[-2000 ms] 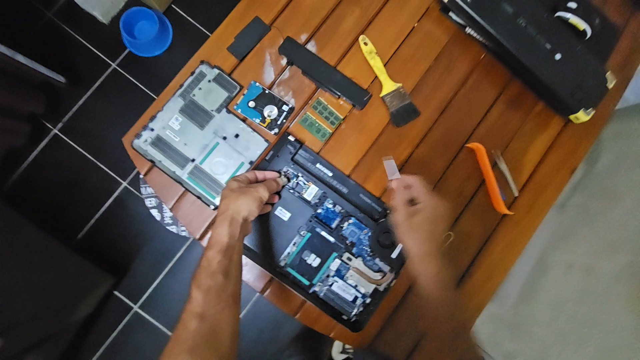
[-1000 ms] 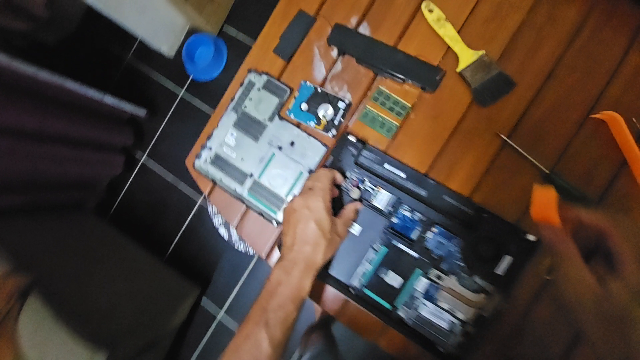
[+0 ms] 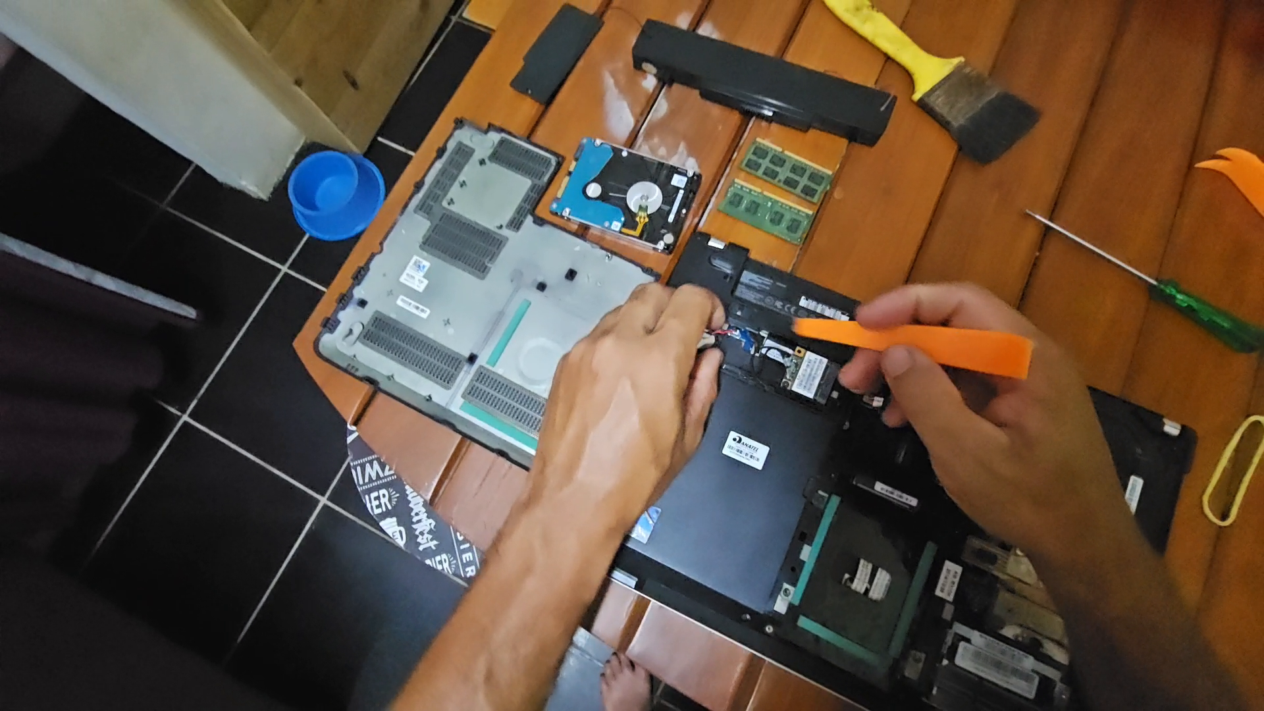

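An opened laptop base lies on the slatted wooden table, its inner parts exposed. My left hand is at its upper left corner, fingers bent together beside thin coloured wires; whether they pinch the wires is hidden. My right hand holds an orange plastic pry tool between thumb and fingers. Its tip points left, over the laptop's edge near a small wireless card. Left of the laptop, partly behind my left hand, lies the grey bottom cover with its inner side up.
Beyond the laptop lie a hard drive, two memory modules, a laptop battery and a black cover plate. A yellow-handled brush, a green screwdriver, another orange tool and a rubber band are rightward. A blue bowl stands on the floor.
My right hand has moved left over the laptop with the orange pry tool; a second ago it was at the right. My left hand stays at the laptop's upper left corner. The view is closer.
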